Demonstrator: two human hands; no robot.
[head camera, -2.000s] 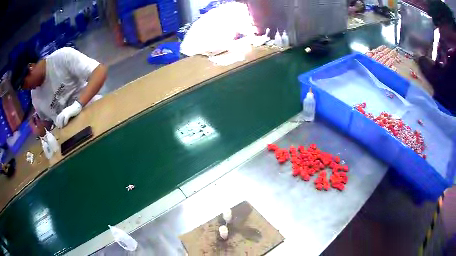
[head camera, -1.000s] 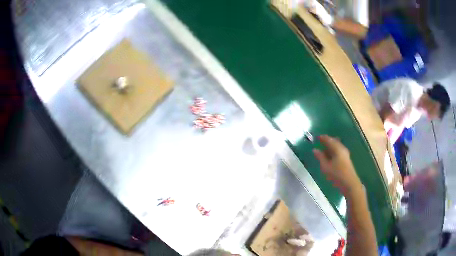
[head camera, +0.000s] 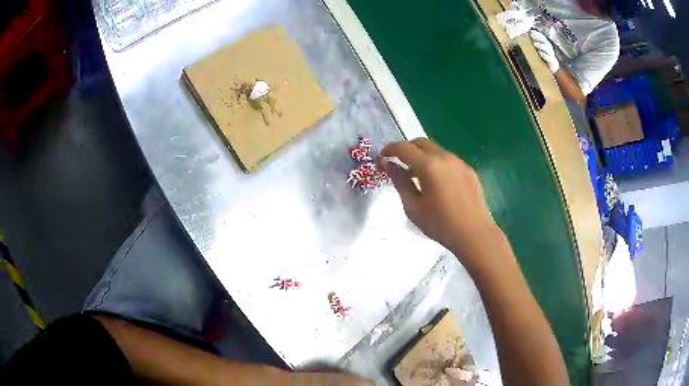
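Observation:
My right hand (head camera: 438, 185) is over the near edge of the green belt, back of the hand up, fingers curled. Its fingertips are at a cluster of tiny red-and-white figurine bodies (head camera: 366, 177) on the metal bench; whether they hold a piece is unclear. A forearm shows along the bottom edge, but my left hand is out of the picture. Two small red-and-white pieces, one spindly (head camera: 285, 283) and one partly yellowish (head camera: 338, 305), lie apart on the bench.
A cardboard pad (head camera: 291, 56) bears a white lump. A stained cardboard pad (head camera: 415, 362) with a pale lump is at the bottom. A clear tray (head camera: 143, 19) is at the top left. Beyond the green belt (head camera: 521, 219), a person with a white glove sits by a dark object (head camera: 526, 75).
The view has swung and tilted from the red pile and blue bin to the figurine cluster. My right hand came into view over the belt, then moved back to the cluster.

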